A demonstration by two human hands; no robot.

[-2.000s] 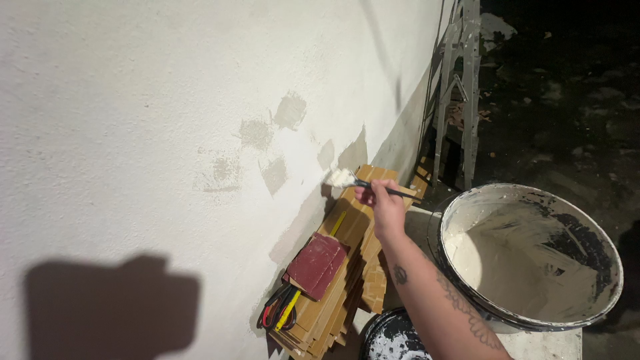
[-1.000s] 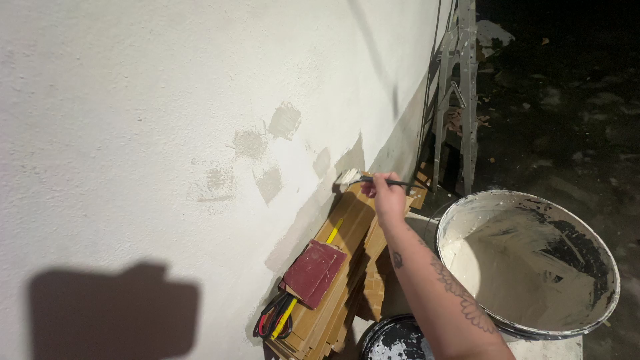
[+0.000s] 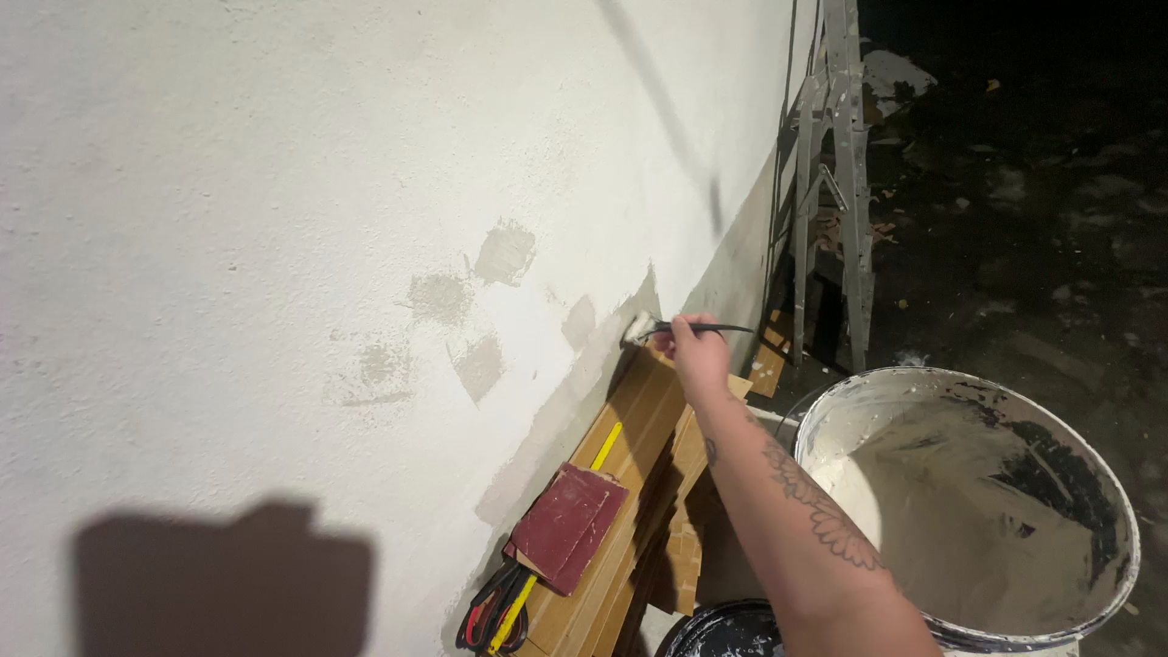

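My right hand (image 3: 699, 354) grips a paintbrush (image 3: 641, 328) by its dark handle, which points right. The brush's white-coated bristles are at the wall's darker lower band, just above the far end of stacked wooden boards (image 3: 639, 392); exact contact is hard to tell. The white wall (image 3: 319, 182) has several greyish patches (image 3: 506, 252) left of the brush. Below and right of my hand stands a large open bucket (image 3: 967, 511), its inside coated with pale paint. My left hand is out of view.
Dark red sanding sheets (image 3: 570, 525), a yellow strip (image 3: 607, 447) and a black and red cable bundle (image 3: 493, 611) lie on the boards. A black paint-spattered lid or bucket (image 3: 725, 630) is at the bottom. A metal stepladder (image 3: 853, 182) stands behind, on dark ground.
The brush has shifted slightly right along the wall, still in my right hand. Its bristles carried a thicker-looking white clump two seconds ago.
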